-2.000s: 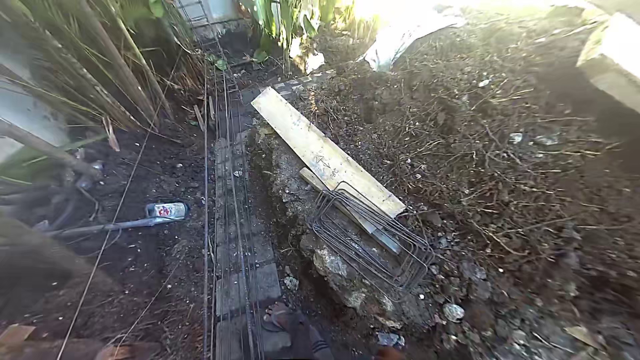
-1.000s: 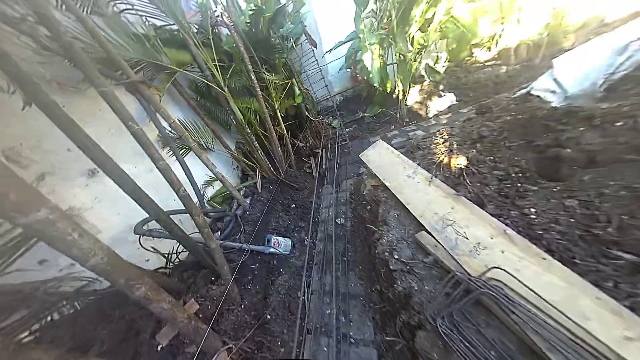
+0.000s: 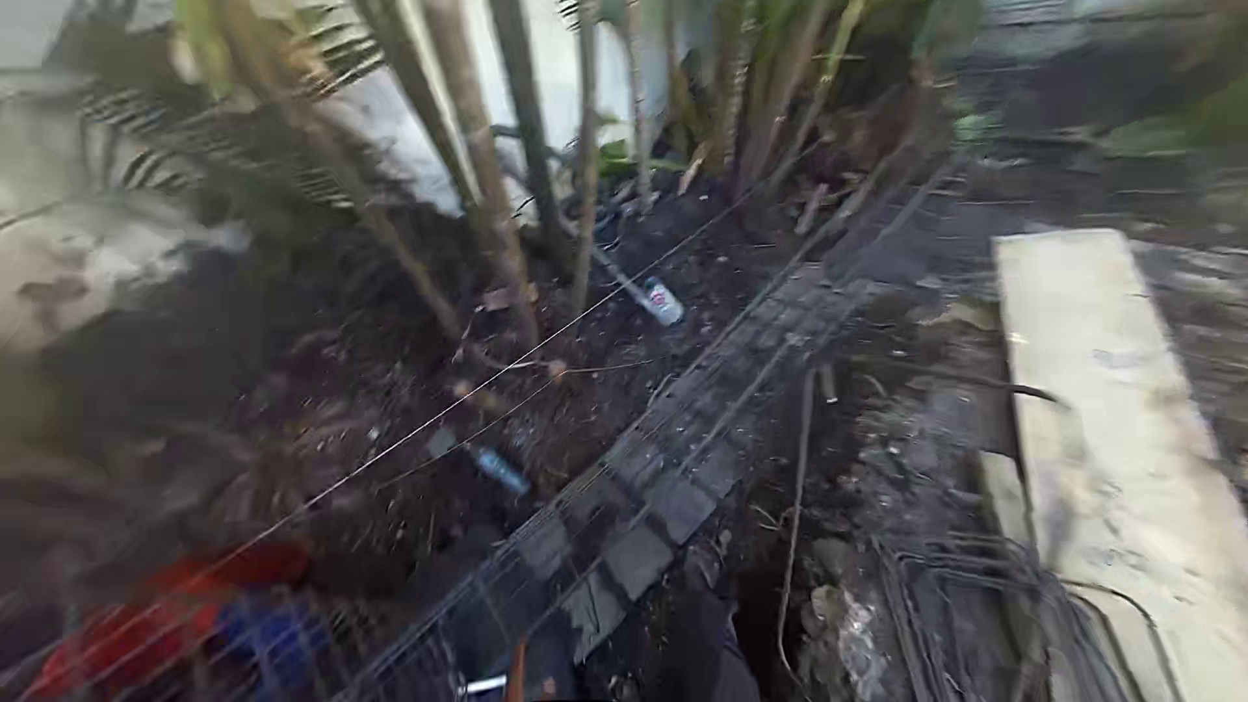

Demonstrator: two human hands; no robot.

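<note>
Neither of my hands can be made out in the head view. Below the middle runs a long cage of steel rebar (image 3: 585,487) over a strip of grey blocks (image 3: 639,558). A dark shape, perhaps my leg or foot, shows at the bottom centre beside the blocks. A thin string (image 3: 409,436) crosses diagonally over the soil on the left. At the lower right, bent steel stirrups (image 3: 960,585) lie in a pile against a pale wooden board (image 3: 1102,390). Much of the picture is blurred.
A plastic bottle (image 3: 663,301) lies near the palm stems (image 3: 487,195), and a blue bottle (image 3: 501,471) is closer on the dark soil. Red material (image 3: 146,624) and blue material (image 3: 268,634) sit at the lower left. A pale wall stands behind the stems.
The view has swung left and down. A foot beside the rebar at the bottom of the oldest frame is not clearly seen now. The red and blue materials have come into view.
</note>
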